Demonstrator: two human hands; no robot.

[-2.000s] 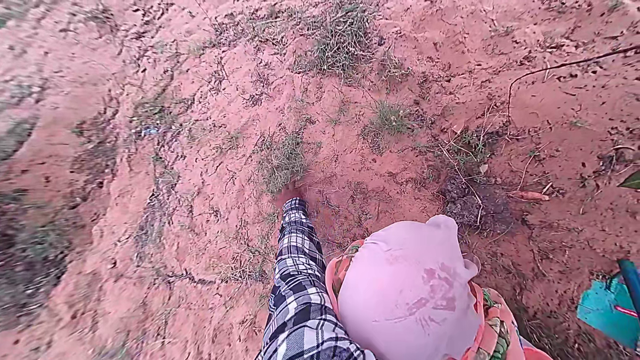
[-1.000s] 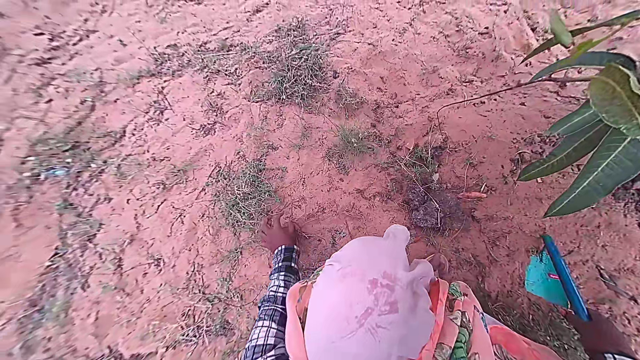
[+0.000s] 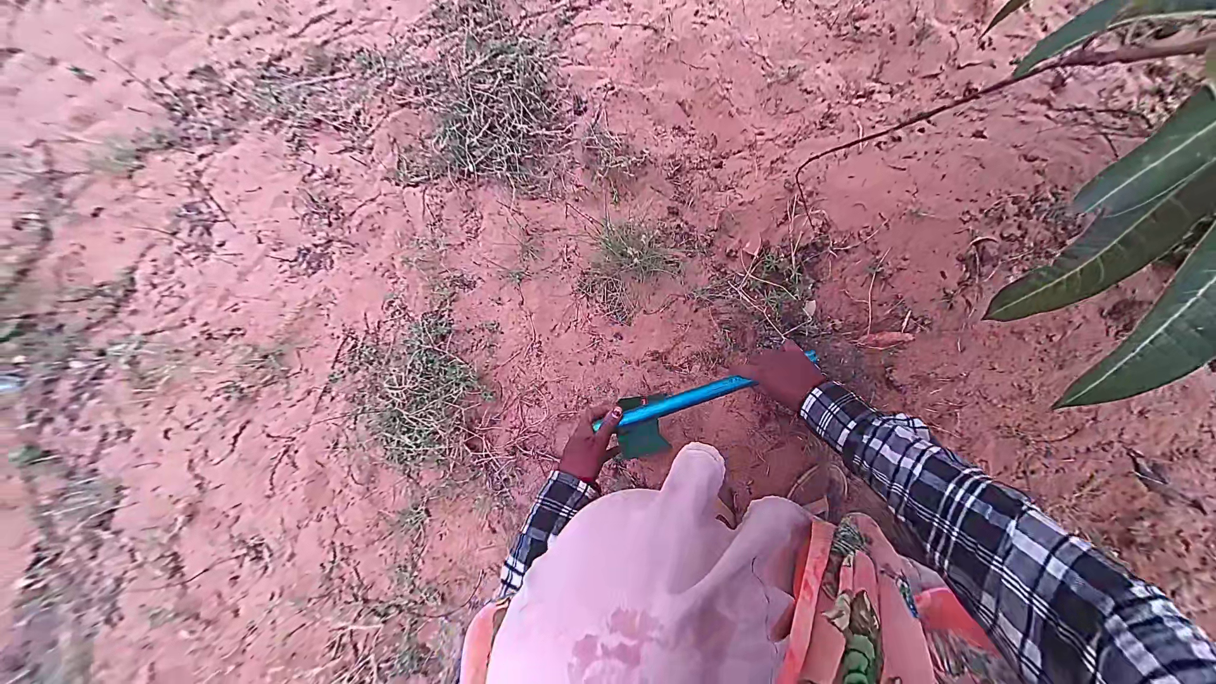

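Observation:
A short tool with a blue handle (image 3: 698, 395) lies slantwise between my two hands, low over the red soil. My right hand (image 3: 781, 373) is closed around the handle near its upper right end. At the other end, beside the flat green-blue blade (image 3: 643, 438), my left hand (image 3: 589, 444) has its fingers on the tool. Both arms wear black-and-white checked sleeves. Pink cloth (image 3: 655, 570) and patterned orange clothing fill the bottom of the view, just below the tool.
Tufts of low weeds (image 3: 418, 389) grow left of my left hand, and a larger clump (image 3: 499, 104) stands farther up. Long green leaves (image 3: 1130, 247) on a branch hang at the right. A small grass tuft (image 3: 632, 249) and a dry brown leaf (image 3: 883, 339) are above the hands.
The blue-handled tool has moved from the lower right to the middle, with my right hand on it. My left hand, earlier on the ground beside the weeds, now touches the tool.

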